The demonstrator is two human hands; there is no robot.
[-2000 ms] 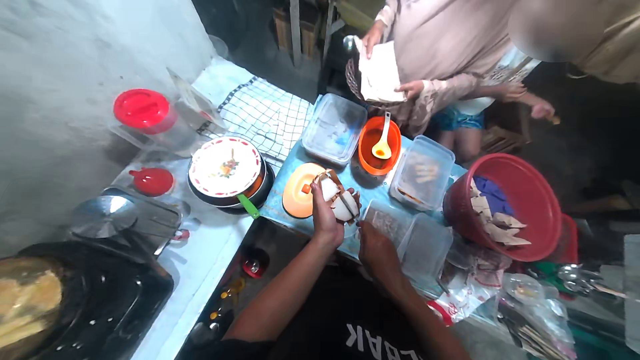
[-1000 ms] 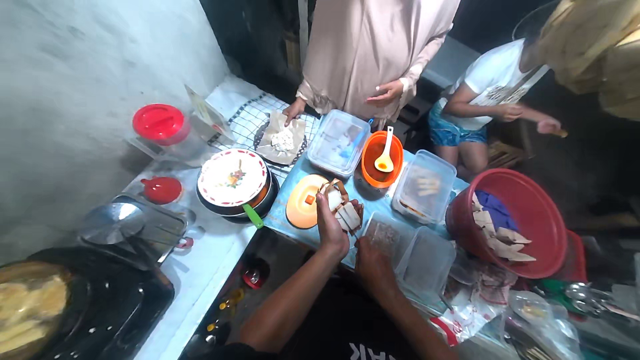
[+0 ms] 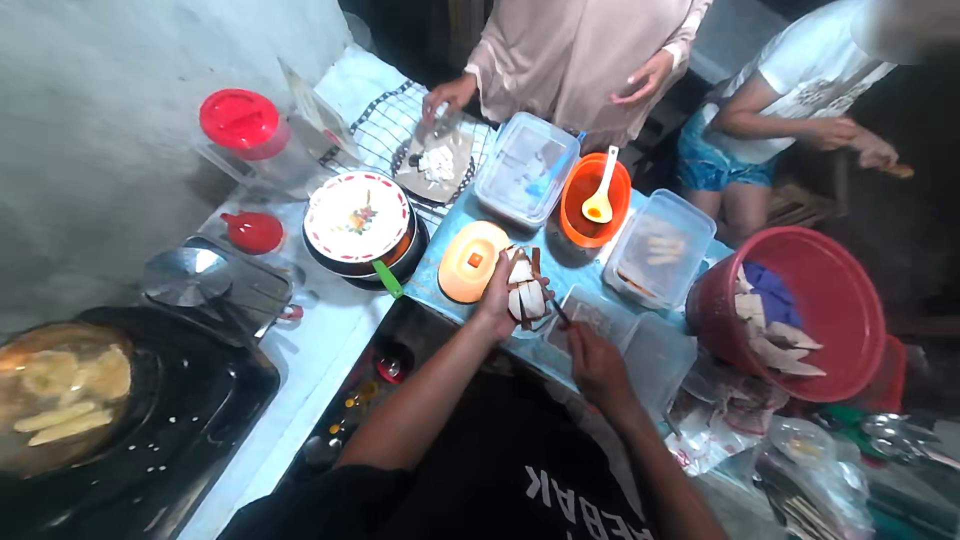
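Observation:
My left hand (image 3: 498, 300) cups several white blocks with brown edges (image 3: 527, 298), perhaps cut tofu, over the blue tabletop. In my right hand (image 3: 598, 367) is a knife (image 3: 559, 309), its blade pointing at the blocks. An orange lid (image 3: 474, 262) lies just left of the blocks. Behind them stands an orange container (image 3: 596, 199) of reddish liquid with a white ladle (image 3: 602, 187) in it. Lidded plastic boxes sit on either side of that container, one at its left (image 3: 526, 171) and one at its right (image 3: 660, 249). Open clear plastic boxes (image 3: 592, 322) are beside my right hand.
A wok of frying food (image 3: 67, 390) sits on the black stove at left. Nearby are a pot under an enamel lid (image 3: 358, 216), a green handle and a red-lidded jug (image 3: 240, 120). A red bucket (image 3: 784, 315) stands at right. Two people are across the table, one's hand (image 3: 450, 97) above a paper-lined basket.
The person across has set down the paper and basket held two seconds ago and now holds something clear above it. My hands stay near the orange lid, around the blocks and knife.

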